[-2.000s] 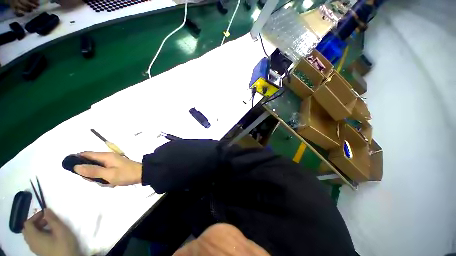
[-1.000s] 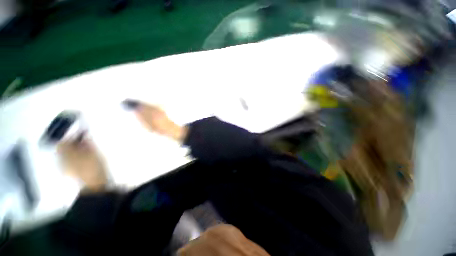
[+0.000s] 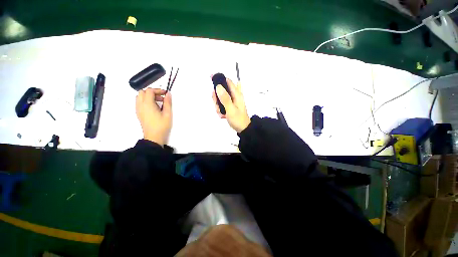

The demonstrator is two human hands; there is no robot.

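Observation:
My left hand [image 3: 155,114] holds dark tweezers [image 3: 172,79] with their two prongs apart, pointing away from me over the white bench. A black oblong shell [image 3: 147,76] lies just beyond the fingertips. My right hand [image 3: 232,106] is closed around a black rounded housing [image 3: 220,85], held upright, partly covered by the fingers. A slim tool [image 3: 238,72] stands out beyond the right hand, its lower part beside the fingers. A small dark subassembly [image 3: 317,120] lies to the right.
At left lie a teal block [image 3: 84,94], a long black strip [image 3: 95,106] and another black housing [image 3: 28,102]. A blue and yellow soldering station [image 3: 408,143] is at the right end with leads. Cardboard boxes [image 3: 409,221] stand at lower right.
The view has swung left, bringing the teal block and long strip clearly into view. Both hands now appear nearer the middle. The tweezers and black housing are still held.

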